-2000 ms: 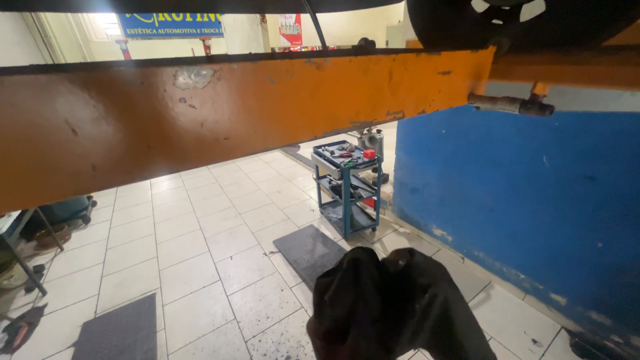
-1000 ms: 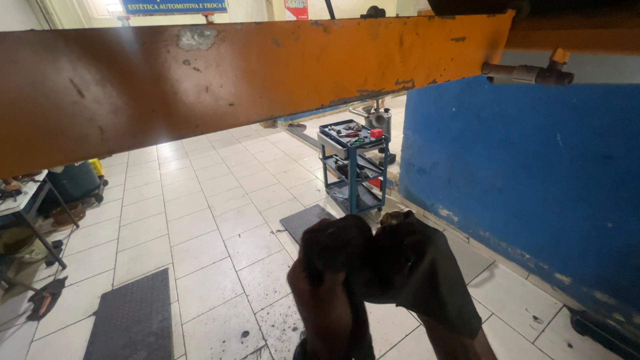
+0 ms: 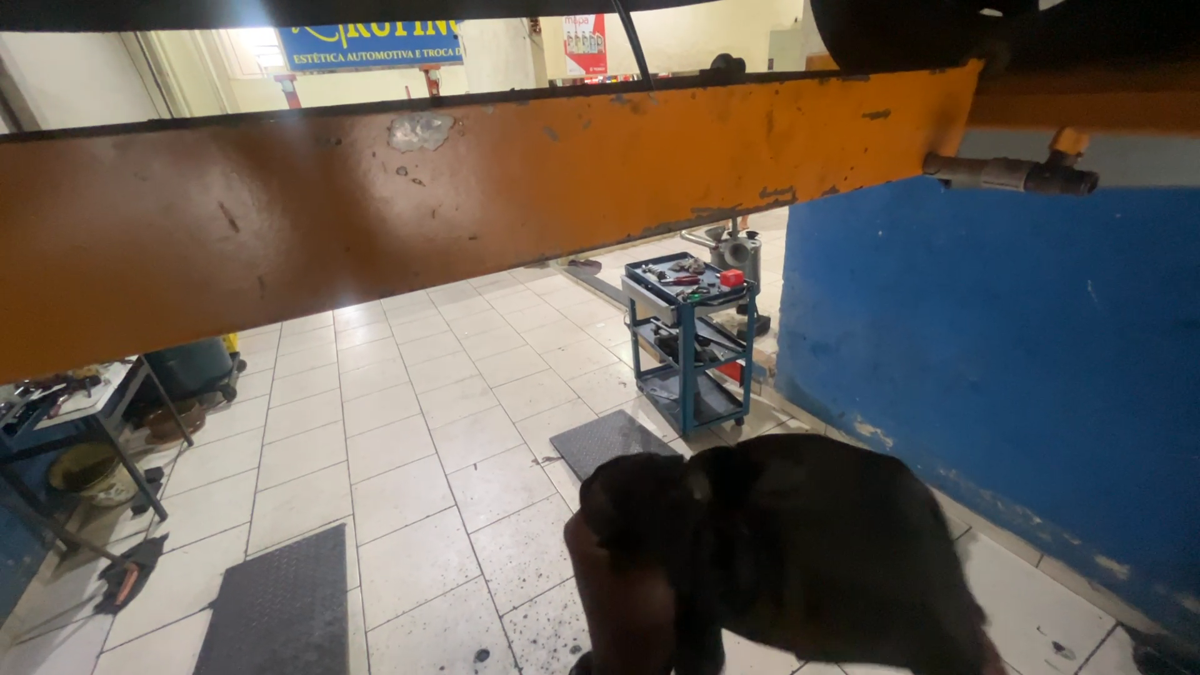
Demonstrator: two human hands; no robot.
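Observation:
A dark cloth (image 3: 844, 544) hangs in wide folds at the lower right of the head view. My left hand (image 3: 633, 502) is closed on its left part, with the forearm rising from the bottom edge. My right hand (image 3: 736, 478) is close beside it and grips the cloth too; the fabric and deep shadow hide most of its fingers. A sliver of my right arm shows at the cloth's lower right corner.
An orange steel lift beam (image 3: 562, 178) crosses overhead, with a tyre (image 3: 900, 37) above. Beyond stands a blue tool cart (image 3: 689, 361). A blue wall (image 3: 994, 375) borders the right, a workbench (image 3: 94, 403) the left. Dark plates (image 3: 281, 600) lie on the tiles.
The cloth, bunched between my hands a second ago, now spreads wider on the right and covers more of my right hand and forearm. The view has tilted slightly up.

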